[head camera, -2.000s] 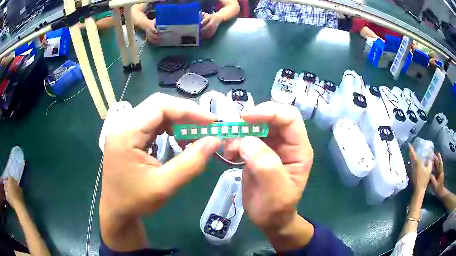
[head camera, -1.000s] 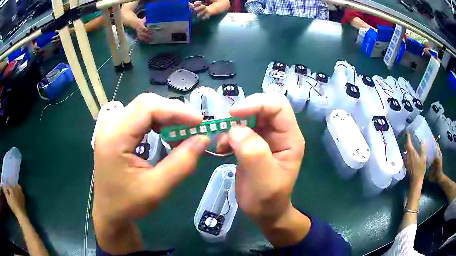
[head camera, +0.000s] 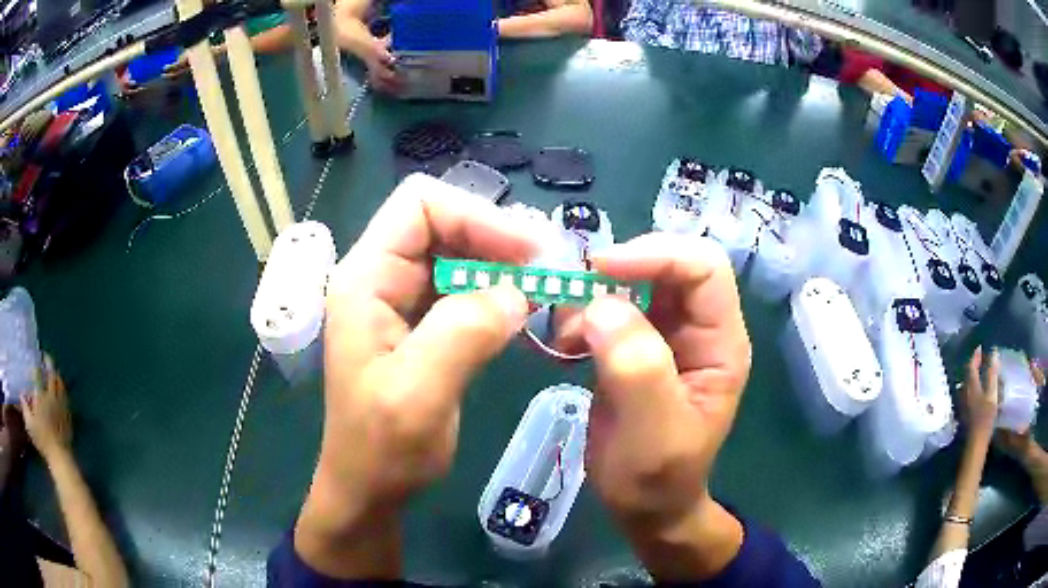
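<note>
A narrow green LED board (head camera: 540, 283) with a row of white squares is held up level in front of me. My left hand (head camera: 420, 356) pinches its left part between thumb and fingers. My right hand (head camera: 655, 368) pinches its right part the same way. A thin pale wire (head camera: 554, 349) hangs in a loop below the board between my hands. Below, a frosted white housing (head camera: 538, 465) lies open on the table, partly hidden by my right hand. A black cooling fan (head camera: 517, 515) sits at its near end with thin wires.
More housings stand at right (head camera: 833, 345), behind my hands and at left (head camera: 294, 285). Black oval covers (head camera: 562, 165) lie at the far side. A person holds a blue box (head camera: 442, 52) opposite; other workers' hands show at both sides. Cream uprights (head camera: 236, 138) stand at left.
The board first tilted with its right end up, then its right end came down slightly lower than the left. Both hands still pinch it. The view has shifted, showing more of the left housing.
</note>
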